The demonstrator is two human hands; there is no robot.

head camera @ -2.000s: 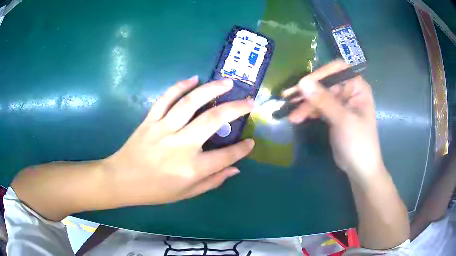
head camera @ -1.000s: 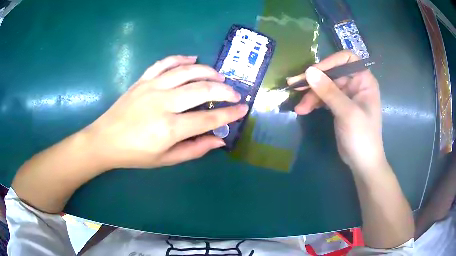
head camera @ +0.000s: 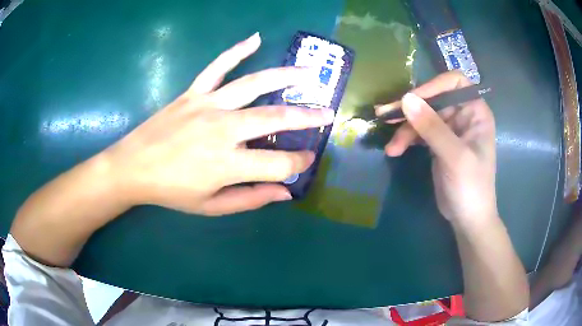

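Note:
An opened dark phone body lies tilted on the green bench, its white-silver circuit board with blue patches at the far end. My left hand lies spread over the phone's near half, fingers across it and one fingertip on the board area. My right hand holds slim black tweezers like a pen. Their tip points left at a bright glare over the yellow-green film strip, beside the phone. Whether the tip holds a piece cannot be told.
A second dark phone with a board lies beyond my right hand. A copper-coloured strip runs along the far right. The green bench curves near my body, with a red object below its edge. Another person's arm shows at lower right.
My left hand's fingers have spread and shifted farther up the phone, one now reaching the board. My right hand with the tweezers has moved slightly right and down.

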